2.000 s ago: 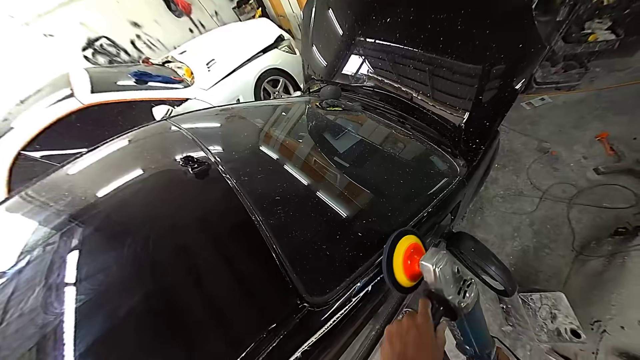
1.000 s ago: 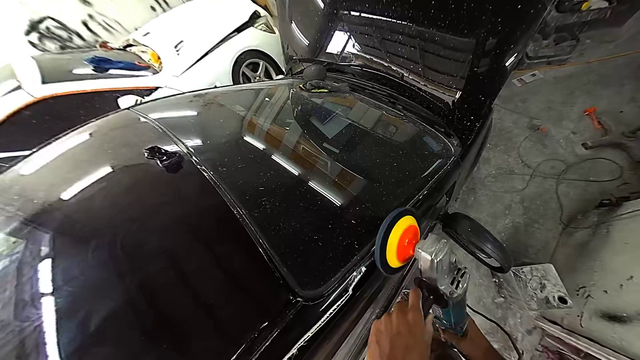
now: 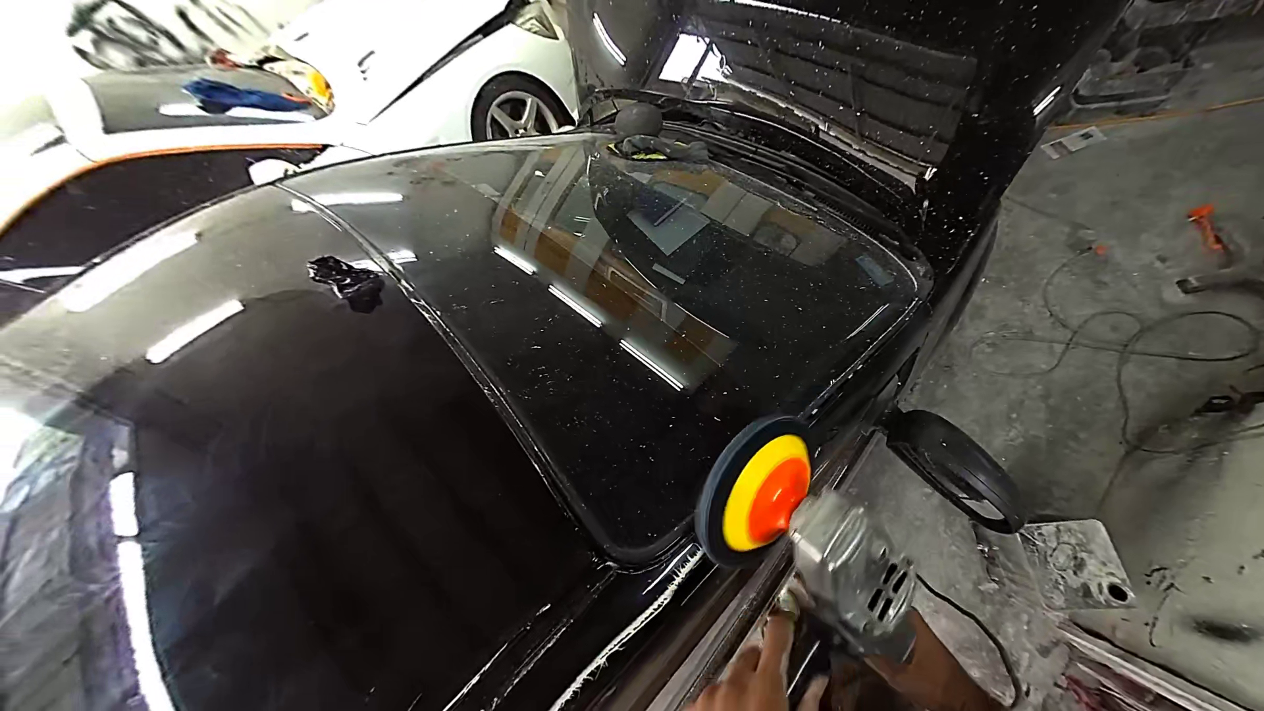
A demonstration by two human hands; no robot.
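Observation:
An angle polisher (image 3: 854, 568) with a grey metal head and a round pad on a yellow and orange backing (image 3: 765, 494) is at the lower right. Its pad stands on edge at the roof rail, beside the windshield's lower corner. My left hand (image 3: 746, 667) grips it at the front, by the side handle. My right hand (image 3: 923, 667) is around its body, largely hidden behind the tool. The black car's roof (image 3: 346, 494) fills the lower left, and its speckled windshield (image 3: 612, 346) lies ahead. White residue (image 3: 637, 632) streaks the roof edge. A crumpled black item (image 3: 346, 283) lies on the roof.
The raised black hood (image 3: 839, 89) stands beyond the windshield. A side mirror (image 3: 956, 472) juts out right of the polisher. A dark ball-like object (image 3: 639, 120) and a cloth (image 3: 660, 148) sit at the cowl. Cables (image 3: 1126, 346) loop over the concrete floor. A white car (image 3: 464, 74) is at the back left.
The polisher with both hands has moved slightly back along the roof edge, away from the side mirror. The view has shifted a little.

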